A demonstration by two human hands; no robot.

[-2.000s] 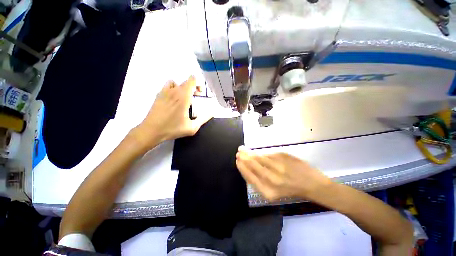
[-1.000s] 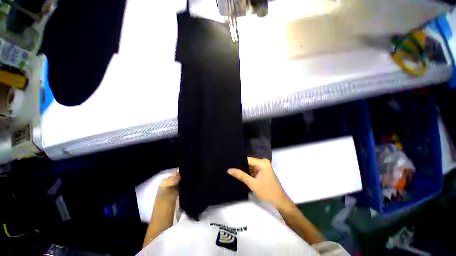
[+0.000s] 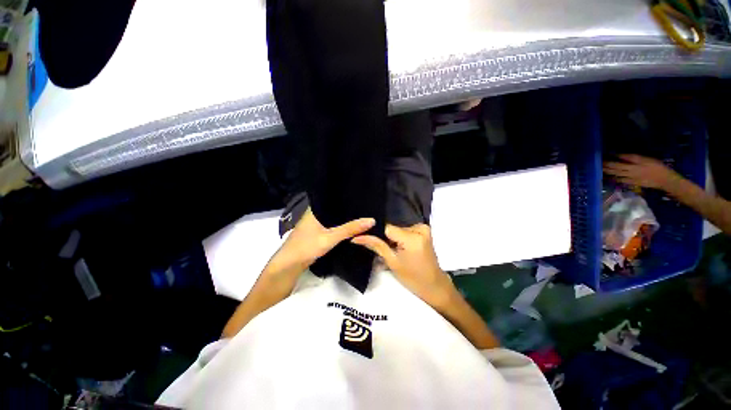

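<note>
A long black garment panel point(image 3: 333, 104) runs from the white machine table point(image 3: 192, 64) over its front edge and down to my lap. My left hand point(image 3: 321, 240) grips its lower end from the left, thumb on top. My right hand point(image 3: 406, 250) grips it from the right, and the two thumbs nearly meet. The panel's pointed tip hangs below my hands against my white shirt. The panel's far end is cut off by the top of the picture, and the sewing machine head is out of view.
Another black piece point(image 3: 80, 40) lies on the table at left. Yellow-handled scissors point(image 3: 680, 26) lie at top right. A blue crate point(image 3: 591, 200) with plastic-wrapped scraps point(image 3: 627, 224) stands at right, and another person's hand point(image 3: 641, 170) reaches into it. A white board point(image 3: 501, 218) lies below the table.
The view has tilted down, taking the machine head out of sight. My hands have come closer together at the panel's lower end. Another person's hand has appeared at the crate.
</note>
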